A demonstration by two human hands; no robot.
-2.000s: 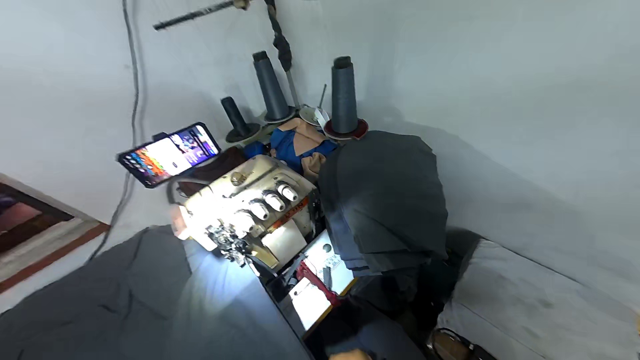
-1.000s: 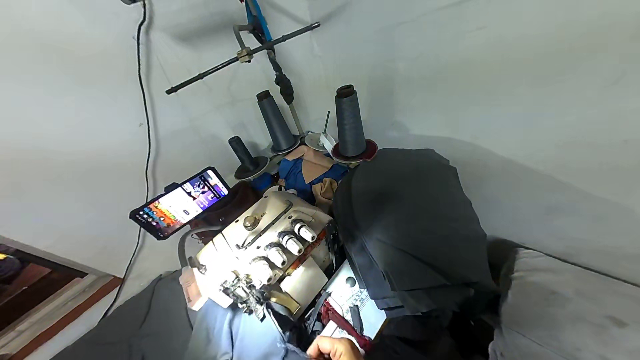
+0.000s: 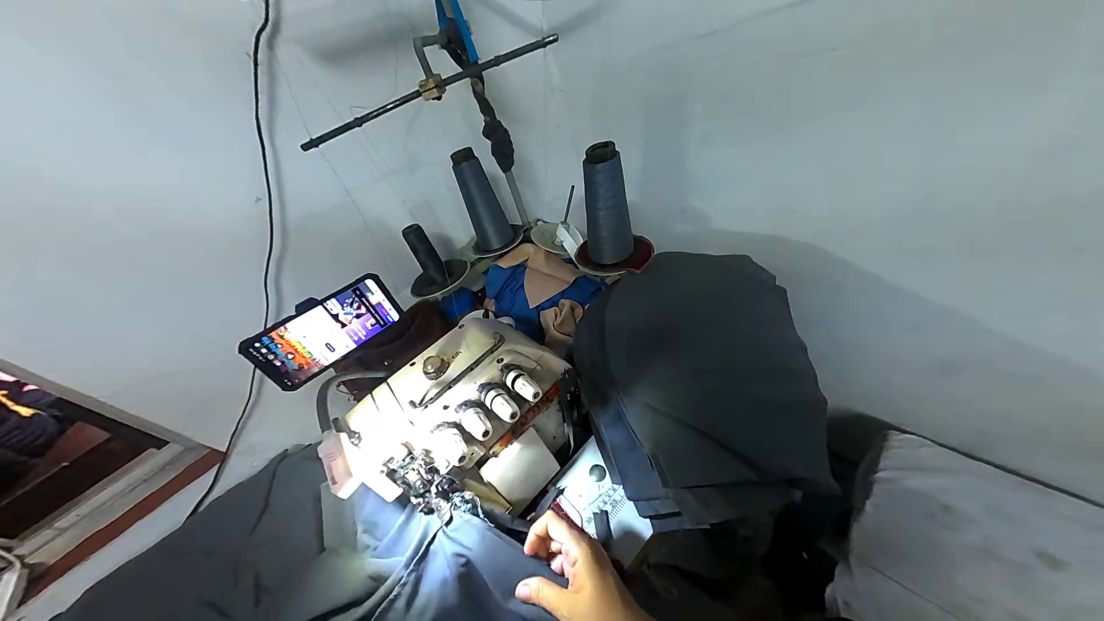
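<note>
My right hand (image 3: 580, 569) is at the bottom centre, its thumb and fingers apart, above the grey fabric (image 3: 466, 561). Whether its fingertips touch the cloth I cannot tell. Just up and left of it stands an overlock sewing machine (image 3: 457, 379), brightly lit around its needle area, where the edge of the grey fabric lies. A seam runs down the cloth from there. Behind the machine rise cones of dark grey thread (image 3: 608, 207). My left hand does not show.
A stack of dark cut fabric (image 3: 707, 371) lies right of the machine. A phone (image 3: 321, 331) with its screen lit is mounted at the left. Blue and beige cloth (image 3: 535, 285) lies behind the machine. A grey cushion-like object (image 3: 975, 535) is at the lower right. A thread-stand bar (image 3: 379, 110) crosses above.
My right hand has come further into view from the bottom edge, beside the machine. The view has shifted, so the thread-stand bar shows more fully than two seconds ago.
</note>
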